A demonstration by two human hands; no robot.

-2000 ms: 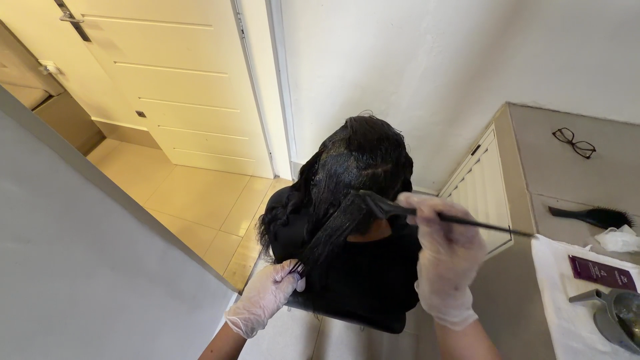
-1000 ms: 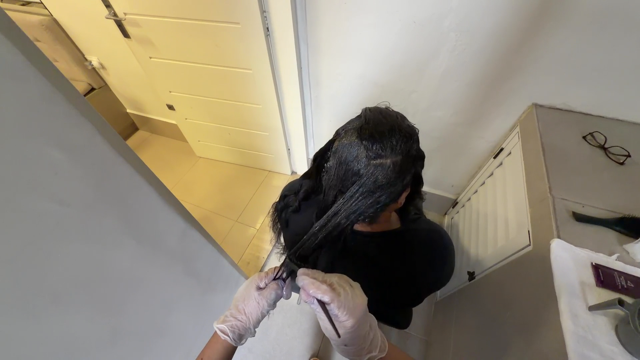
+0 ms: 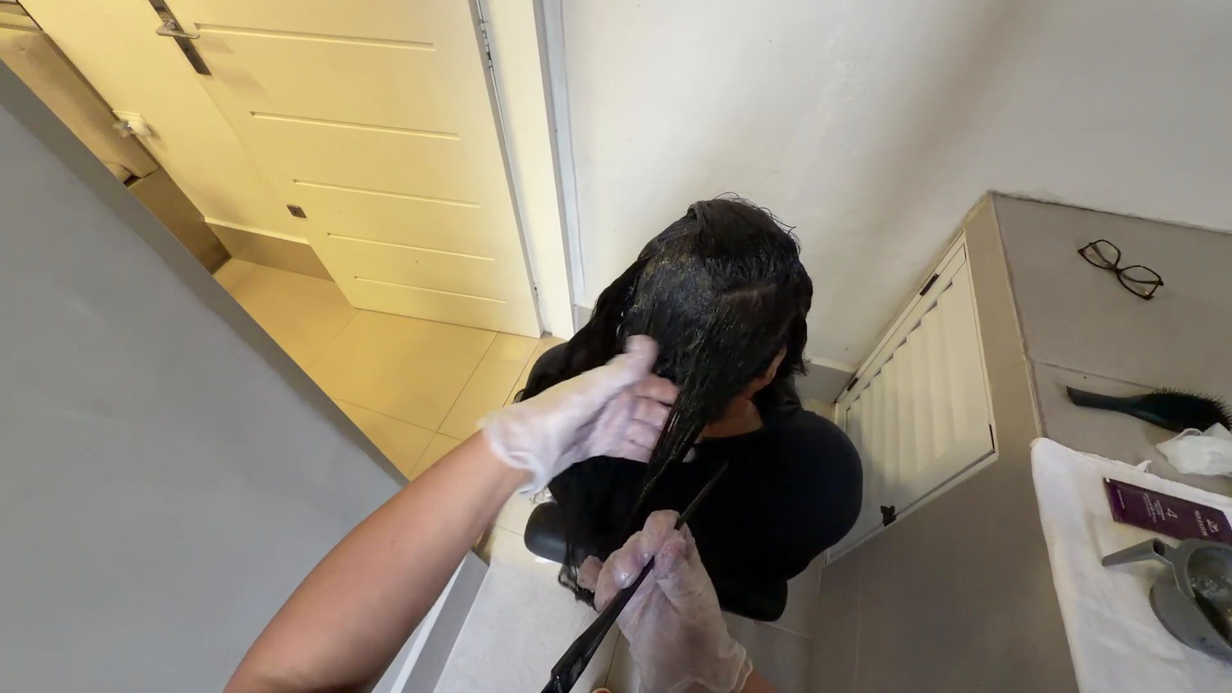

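A person with long, wet-looking black hair [image 3: 717, 279] sits with their back to me, dressed in a black top [image 3: 789, 481]. My left hand [image 3: 616, 409], in a clear glove, lies against the hanging hair at the back of the head, thumb raised and fingers spread, palm toward the strands. Lower down, my gloved right hand [image 3: 664, 587] grips a black tint brush [image 3: 616, 606], its thin handle pointing up to the right and its wider end toward the bottom edge. The right fingers are also at the lower end of a lock; whether they pinch it I cannot tell.
On the grey counter at right are eyeglasses [image 3: 1119, 269], a dark hairbrush [image 3: 1165, 406], a crumpled white wad [image 3: 1198, 450], and a white towel [image 3: 1078, 539] bearing a purple packet [image 3: 1165, 510] and a grey bowl [image 3: 1189, 597]. A louvred cabinet door [image 3: 924, 404], a cream door [image 3: 385, 164] and a grey partition [image 3: 164, 414] surround the seat.
My left hand has moved up from the ends of the lock to the hair behind the head. The brush, earlier held with its bristle end at the hair, now has its thin end upward.
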